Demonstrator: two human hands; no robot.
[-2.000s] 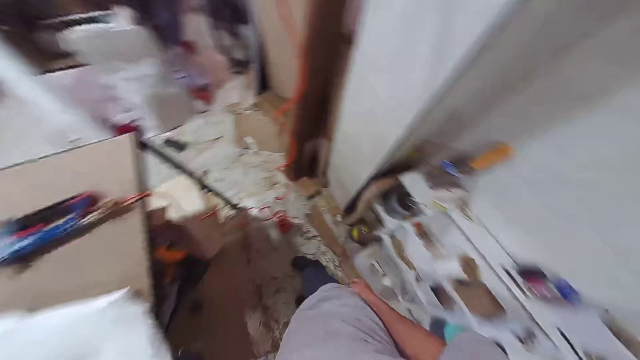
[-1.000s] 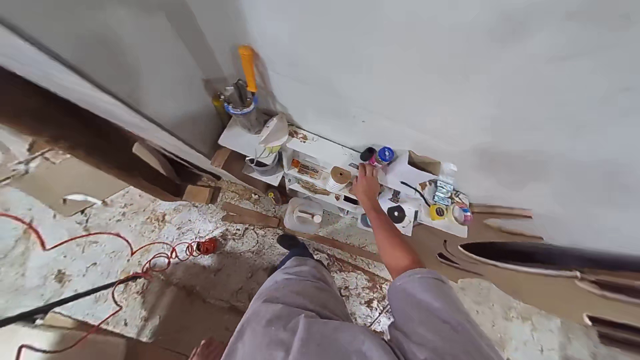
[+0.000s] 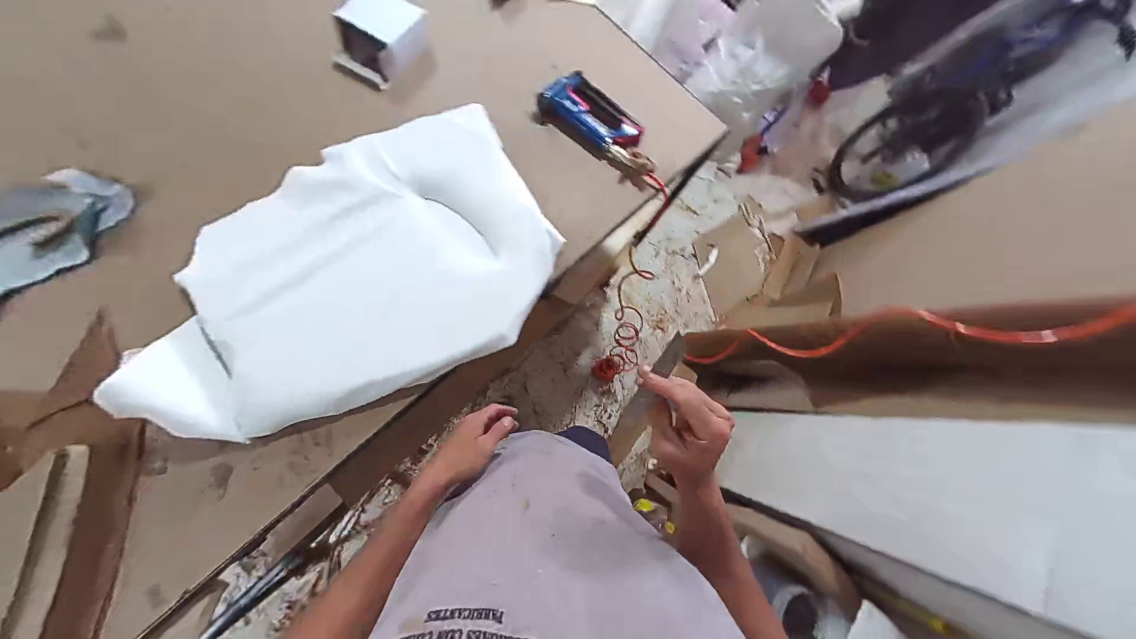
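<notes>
A knife-like blade (image 3: 672, 353) sticks up from my right hand (image 3: 688, 424), whose fingers are closed around its lower part. My left hand (image 3: 475, 444) is beside my body with bent fingers, nothing visible in it, close to the edge of the cardboard-covered table. On that table lies a white sheet of foam or padding (image 3: 355, 284) with ragged edges. Beyond it rests a blue pneumatic stapler (image 3: 590, 115), joined to a red air hose (image 3: 657, 185). A small white box (image 3: 382, 37) stands farther back on the table.
A coiled red hose (image 3: 627, 342) hangs near the littered floor between the table (image 3: 293, 524) and a wooden beam (image 3: 932, 377) on the right. A grey cloth or plastic piece (image 3: 53, 226) lies at far left. A bicycle wheel (image 3: 887, 155) shows at upper right.
The view has swung from the small shelf by the wall to the large table. My hand was among the shelf's things one second ago; now my right hand holds a blade.
</notes>
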